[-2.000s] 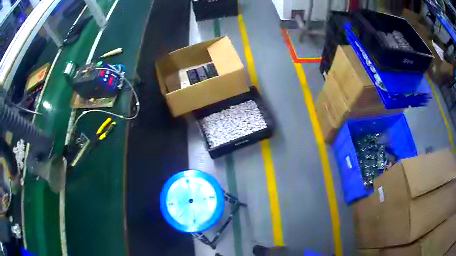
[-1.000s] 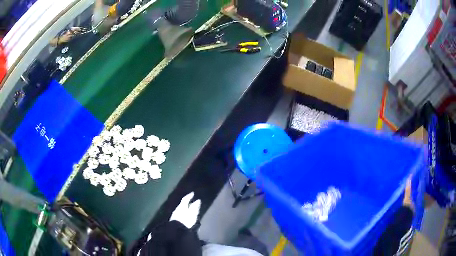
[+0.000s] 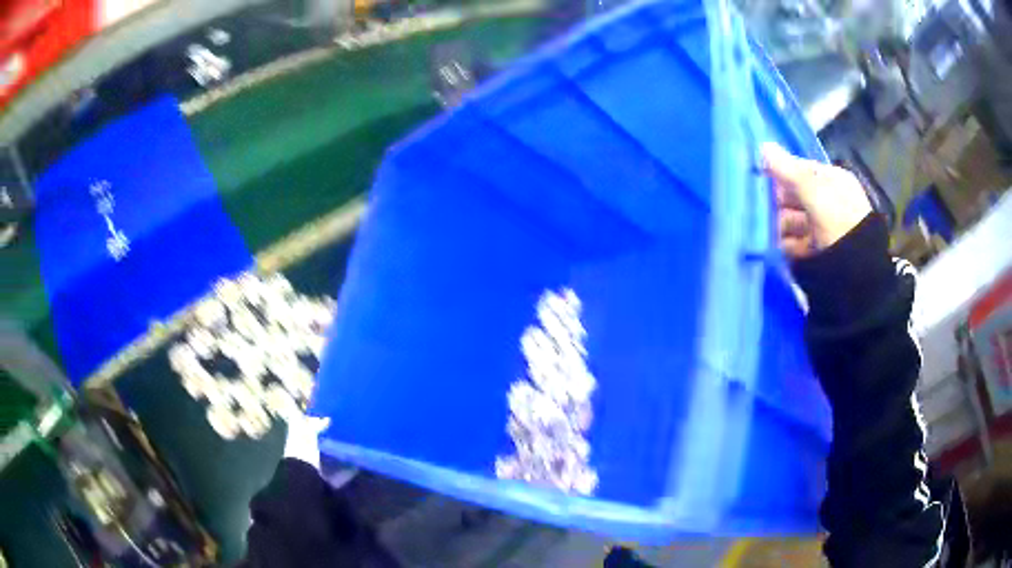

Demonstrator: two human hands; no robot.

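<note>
A large blue plastic tote (image 3: 444,311) is tilted on its side in front of me, its open mouth towards me. A heap of small white parts (image 3: 555,405) lies inside near its lower edge. My right hand (image 3: 819,202), bare, grips the tote's rim at the upper right. My left hand (image 3: 303,435), in a white glove, is at the tote's lower left corner; its fingers are blurred and partly hidden, so its grip is unclear. Another heap of white assemblies (image 3: 250,353) lies on the dark green bench (image 3: 205,483), just left of the tote.
A blue sheet (image 3: 144,233) with white marking lies on the green conveyor belt (image 3: 289,139) at the left. A dark box or tray with metal parts (image 3: 122,488) is at the lower left. A few white parts (image 3: 208,61) lie beyond the belt. Shelving and a red-and-white object are blurred at right.
The blue tote has moved left and up from over the floor to the bench and is tipped on its side. The white parts inside have shifted. My left hand has moved to the tote.
</note>
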